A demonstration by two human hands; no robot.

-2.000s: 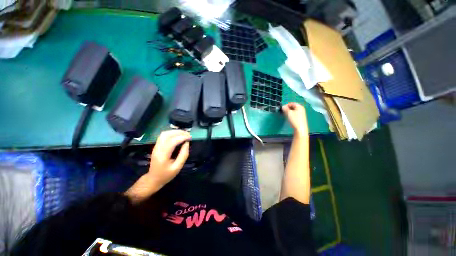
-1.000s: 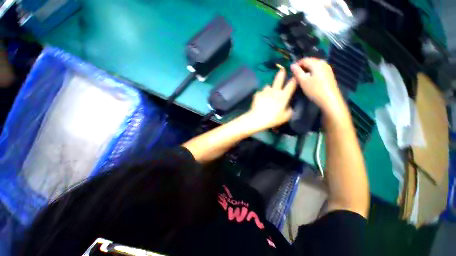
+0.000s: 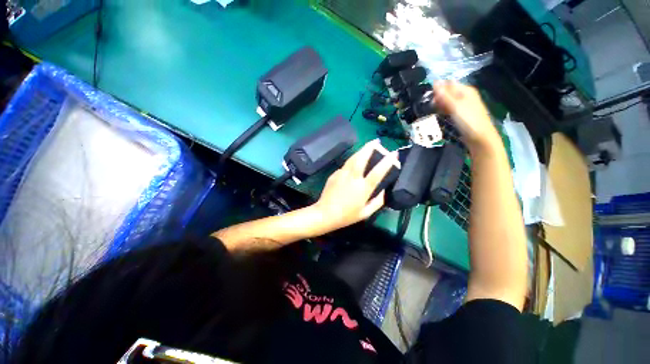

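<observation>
My left hand (image 3: 354, 192) is around a dark grey electronic unit (image 3: 383, 169) near the bench's front edge, with fingers over its pale upper end. My right hand (image 3: 462, 110) is blurred beside the row of small black adapters (image 3: 410, 82) on the white power strip (image 3: 427, 131); I cannot tell if it holds anything. Two more units, one nearer (image 3: 416, 176) and one farther right (image 3: 447, 173), stand right of my left hand. Two others, one at the back (image 3: 293, 82) and one in front (image 3: 322, 146), lie to its left, with thick black cords.
Thin test leads (image 3: 383, 115) lie left of the adapters. Crumpled clear bags (image 3: 420, 32) lie behind. A black gridded pad sheet (image 3: 458, 207), white sheets (image 3: 524, 167) and tan cardboard (image 3: 565, 206) are at right. A film-lined blue basket (image 3: 174, 160) stands at left.
My hands came from apart at the bench edge to the units and power strip. My left hand now grips a unit. My right hand has moved from the pad sheet to the adapters. The view swung left.
</observation>
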